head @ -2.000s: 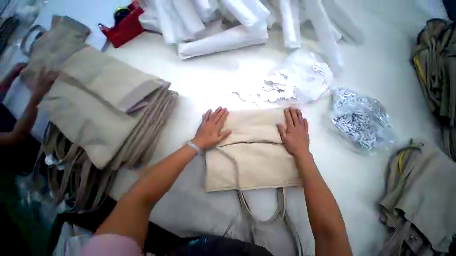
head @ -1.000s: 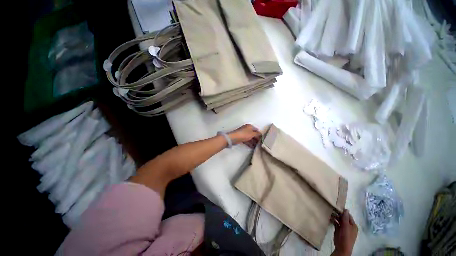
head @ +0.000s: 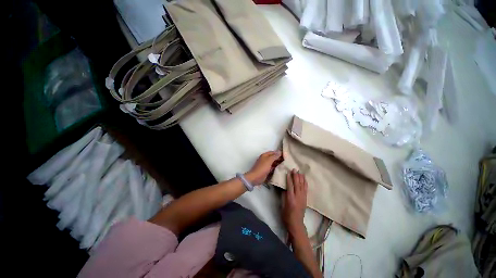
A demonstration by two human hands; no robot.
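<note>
A beige tote bag (head: 340,187) lies flat and slanted on the white table, its top part folded over and its handles hanging toward me. My left hand (head: 266,167) is at the bag's left edge, its fingers closed on the fabric there. My right hand (head: 295,196) lies on the bag's lower left part, close beside my left hand, with its fingers extended on the fabric. The handles (head: 322,236) show partly beside my right forearm.
A layered stack of beige bags (head: 217,65) is at upper left, tagged handles over the table edge. White paper rolls (head: 348,51) lie at the top; more (head: 98,184) are below left. A bag of silvery pieces (head: 423,182) and white scraps (head: 380,117) lie right. Unfinished bags (head: 440,255) are lower right.
My right hand has moved from the bag's right corner to its left part beside my left hand. Before that, both hands lay flat on the bag. The view has swung left.
</note>
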